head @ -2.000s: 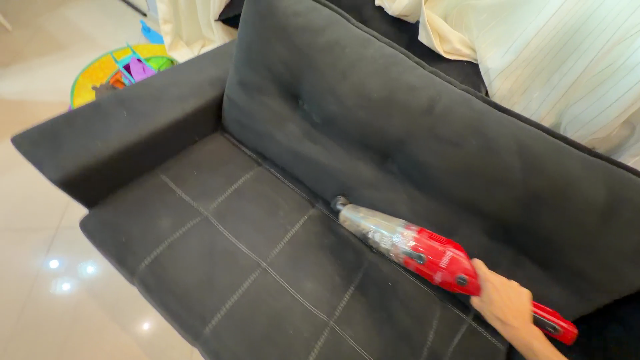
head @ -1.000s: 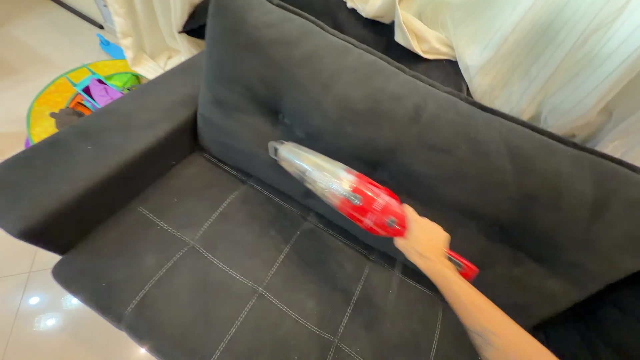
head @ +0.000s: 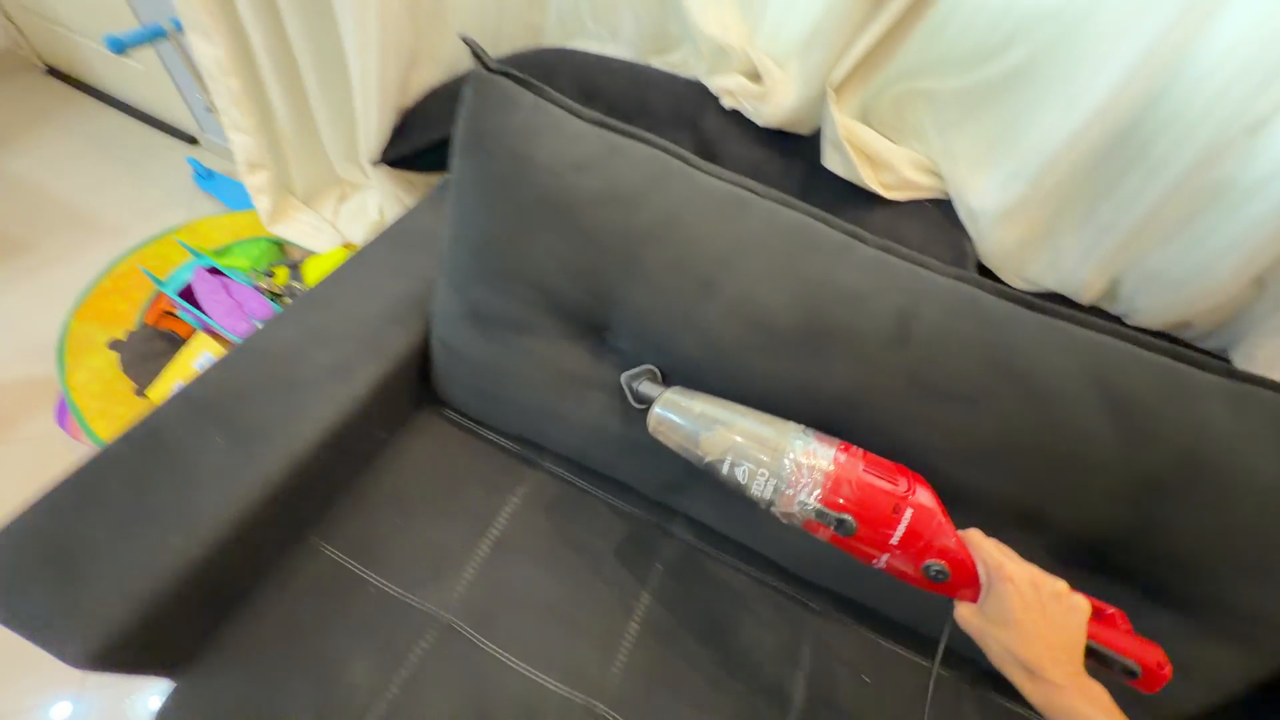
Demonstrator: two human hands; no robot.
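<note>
My right hand (head: 1028, 612) is closed around the handle of a red handheld vacuum cleaner (head: 890, 520) at the lower right. Its clear dust container points up and to the left, and a small grey nozzle (head: 641, 386) at the tip is at the front face of the black back cushion (head: 800, 290). Whether the nozzle presses into the fabric cannot be told. Below lies the black sofa seat (head: 480, 590) with light stitched lines. A thin cord (head: 938, 665) hangs beneath the vacuum near my wrist. My left hand is out of view.
The sofa's black armrest (head: 250, 440) runs along the left. Beyond it, a yellow round mat (head: 100, 330) holds a purple item (head: 230, 300) and several other colourful things. Cream curtains (head: 310, 110) hang behind, and a pale curtain (head: 1080, 150) drapes over the sofa's back at the right.
The vacuum in my right hand has moved from the seam between seat and back cushion up onto the cushion's face. The view has shifted towards the back cushion.
</note>
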